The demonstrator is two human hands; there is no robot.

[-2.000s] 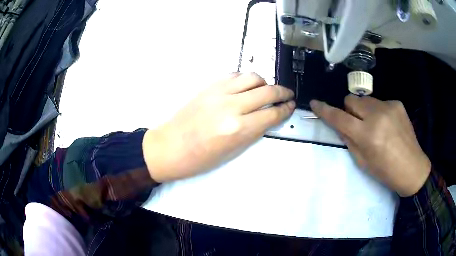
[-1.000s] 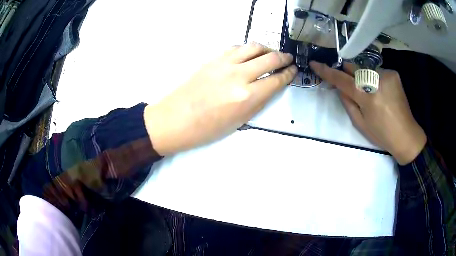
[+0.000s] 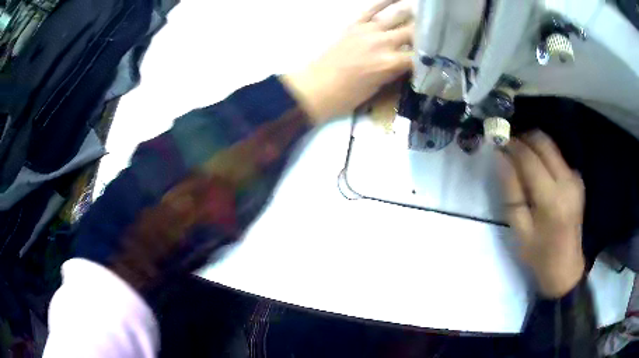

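Note:
The dark garment (image 3: 574, 133) lies under and right of the white sewing machine head (image 3: 595, 63), its edge at the needle area. My left hand (image 3: 357, 66) reaches to the left side of the machine head; its fingertips are partly cut off by the top edge or hidden behind the head, so its hold cannot be told. My right hand (image 3: 546, 206) is blurred, below and right of the cream tension knob (image 3: 497, 131), beside the dark cloth; whether it grips the cloth cannot be told. The round needle plate (image 3: 429, 137) shows below the dark cloth edge.
A heap of dark garments with grey edges (image 3: 66, 91) hangs at the left of the white table (image 3: 364, 266). Dark cloth lies below the table's front edge. A second cream knob (image 3: 560, 47) is on the machine head. A pale pink cloth (image 3: 101, 314) covers my left upper arm.
My left hand has moved up and away from the needle area. My right hand has moved down and right from beside the presser foot. More of the machine bed's front left corner shows.

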